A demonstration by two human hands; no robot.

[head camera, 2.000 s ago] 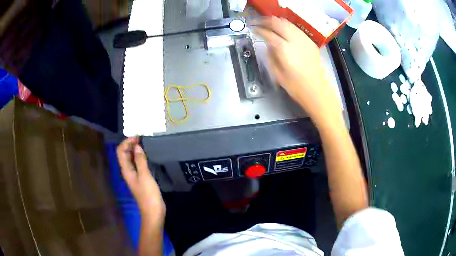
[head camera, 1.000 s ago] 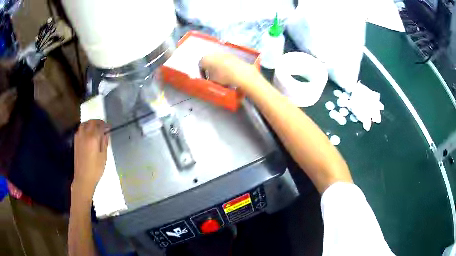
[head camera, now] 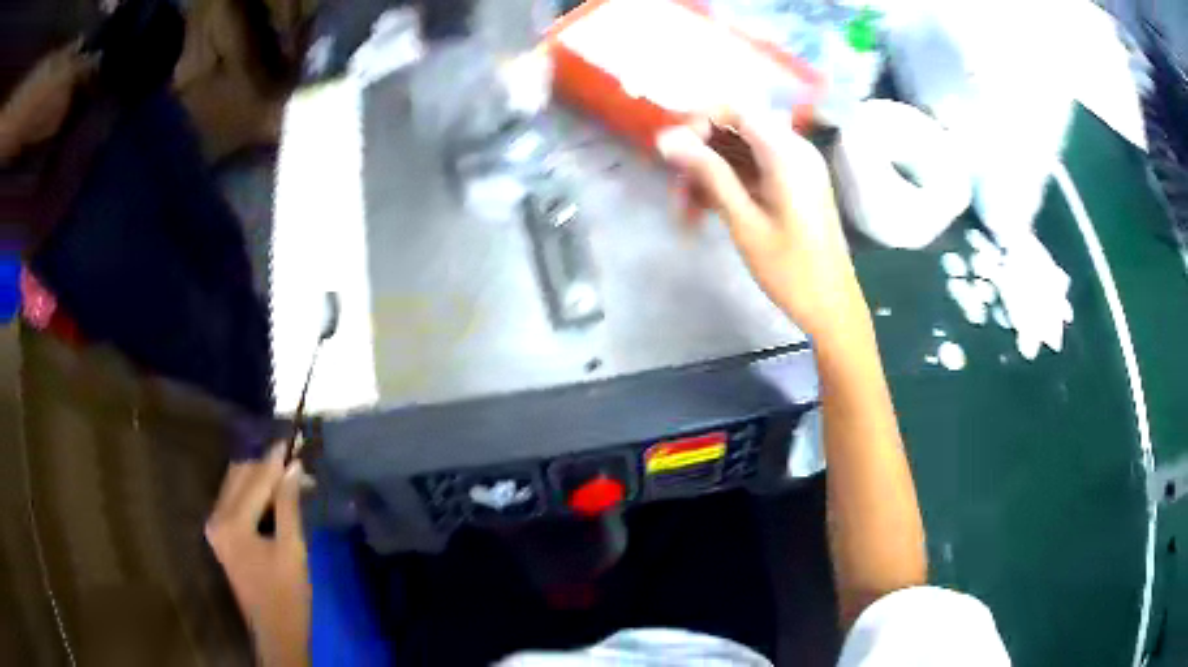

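Note:
My left hand is low at the left, just off the machine plate's front corner. Its fingers are closed on a thin dark rod with a small round head, which points up over the white ridged strip. My right hand is raised over the right of the plate, in front of the orange-red box. Its fingers are curled and blurred; whether they hold something small cannot be told. The blurred silvery fixture holds no visible rod. The slotted clamp bar lies in front of it.
A faint yellow rubber band lies on the metal plate. The front panel has a red button. On the green bench are a tape roll and white discs. Another person's hand is at upper left.
My left hand has drawn the rod away from the fixture, down and toward me. My right hand has come out of the orange-red box. The view has shifted, with the press head now mostly out of frame.

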